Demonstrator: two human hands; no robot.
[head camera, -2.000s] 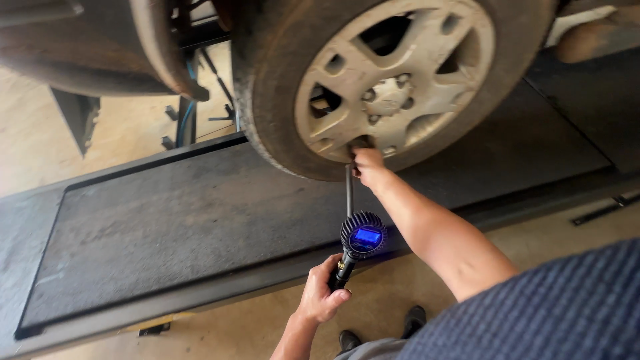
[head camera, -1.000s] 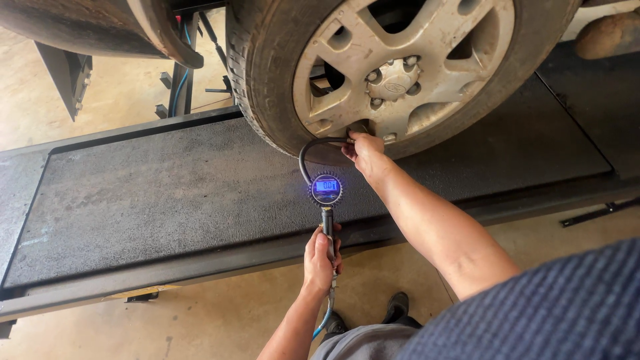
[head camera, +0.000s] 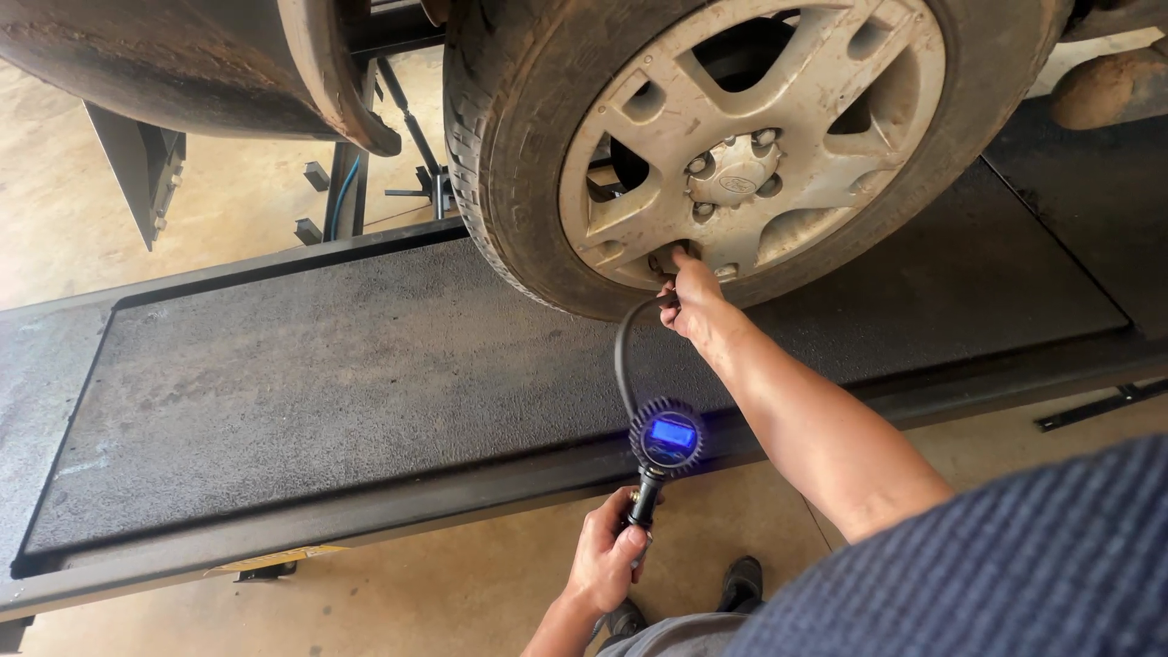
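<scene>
My left hand (head camera: 613, 552) is closed around the black handle of a digital tire inflator gauge (head camera: 669, 436), whose round, ribbed head has a lit blue display. A black rubber hose (head camera: 623, 351) curves up from the gauge to my right hand (head camera: 691, 290). That hand holds the hose end at the lower rim of a dirty silver alloy wheel (head camera: 748, 173), its fingers reaching into a spoke opening. The hose's end fitting and the valve are hidden by the fingers. Around the wheel is a worn, dusty black tire (head camera: 516, 173), standing on a dark lift runway.
The runway (head camera: 301, 383) has a raised edge and a textured top. Car bodywork (head camera: 182, 64) overhangs at the upper left. Beyond the runway are metal brackets (head camera: 137, 169) and a blue line (head camera: 343, 196). My shoes (head camera: 743, 582) stand on the concrete floor below.
My right hand has shifted its hold at the rim, a finger now pointing up into the spoke opening. The hose was straighter two seconds ago and now bends in an arc. My left hand keeps the gauge.
</scene>
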